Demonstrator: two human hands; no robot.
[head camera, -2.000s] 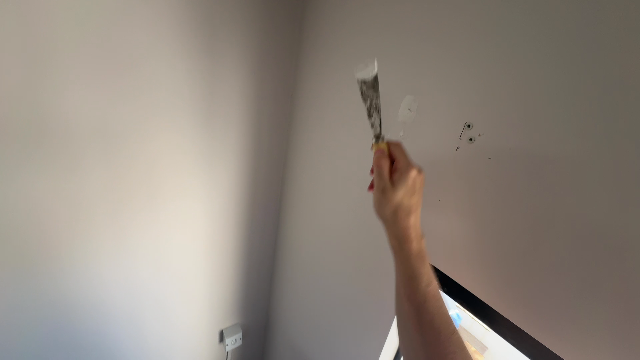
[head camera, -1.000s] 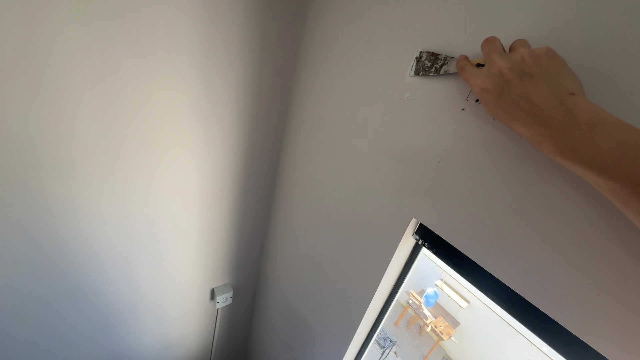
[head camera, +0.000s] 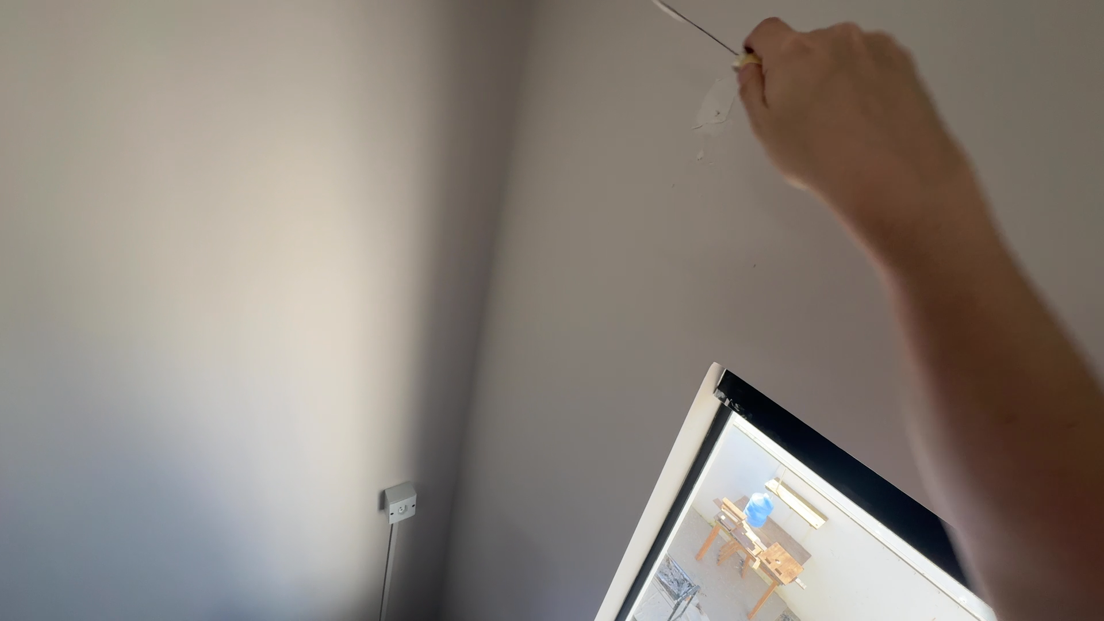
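Note:
My right hand (head camera: 849, 108), raised at the upper right, is closed on the yellowish handle of a putty knife (head camera: 697, 28). The knife's blade is seen nearly edge-on and points up and left, its tip at the top edge of the view. Just below the handle, a pale patch of filler (head camera: 716, 112) with a small dark mark marks the grey wall (head camera: 604, 259), and a fainter smear lies under it. Whether the blade touches the wall I cannot tell. My left hand is out of view.
A framed pane or mirror with a black edge (head camera: 828, 444) rises at the lower right below my forearm, showing a wooden table and a blue object. A small white wall box (head camera: 400, 503) with a cable stands left of the room's corner.
Two seconds ago the knife stood upright left of the patch; one second ago its blade lay flat over the patch. Now my hand has turned the blade edge-on, off the patch.

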